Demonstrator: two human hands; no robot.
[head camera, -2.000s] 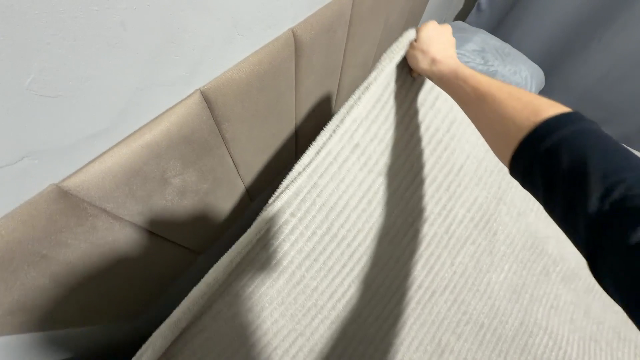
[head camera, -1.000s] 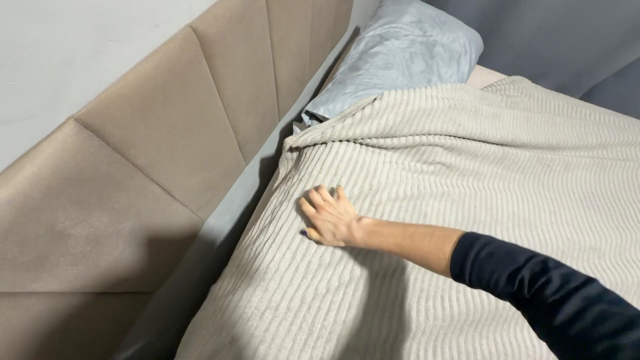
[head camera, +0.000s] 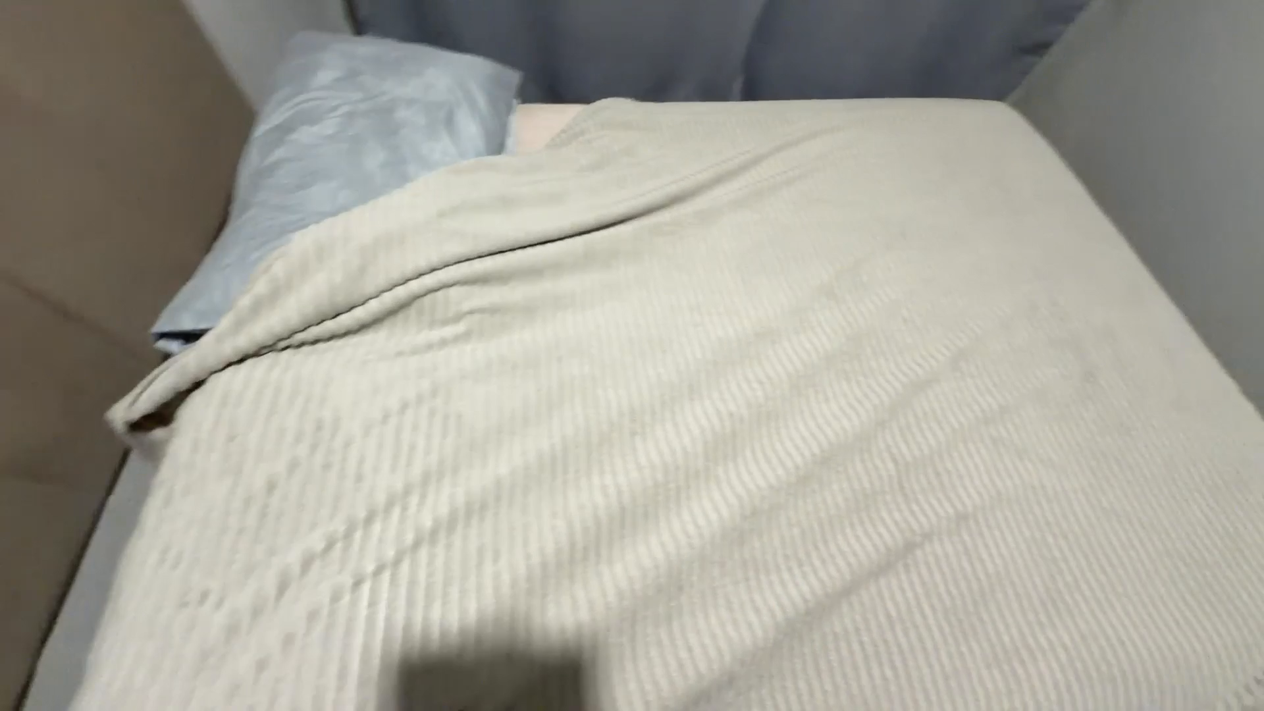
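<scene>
Neither my left hand nor my right hand shows in the head view. A cream ribbed blanket (head camera: 671, 425) lies spread over the bed, with diagonal wrinkles and a long fold running from its left corner up toward the far side. Partly under the blanket's folded edge, a light blue-grey pillow (head camera: 365, 128) rests at the upper left. Between the pillow and the blanket a strip of pale pink sheet (head camera: 543, 123) is visible. A dark, blurred shadow falls on the blanket at the bottom.
A brown upholstered headboard (head camera: 89, 267) runs along the left side. Dark blue-grey curtains (head camera: 632, 44) hang behind the far edge of the bed. A grey wall (head camera: 1175, 168) stands close on the right.
The hand that lifted the blanket and then pressed on it near the headboard is out of view. The blanket, raised at first, lies flat. The view has swung right across the bed.
</scene>
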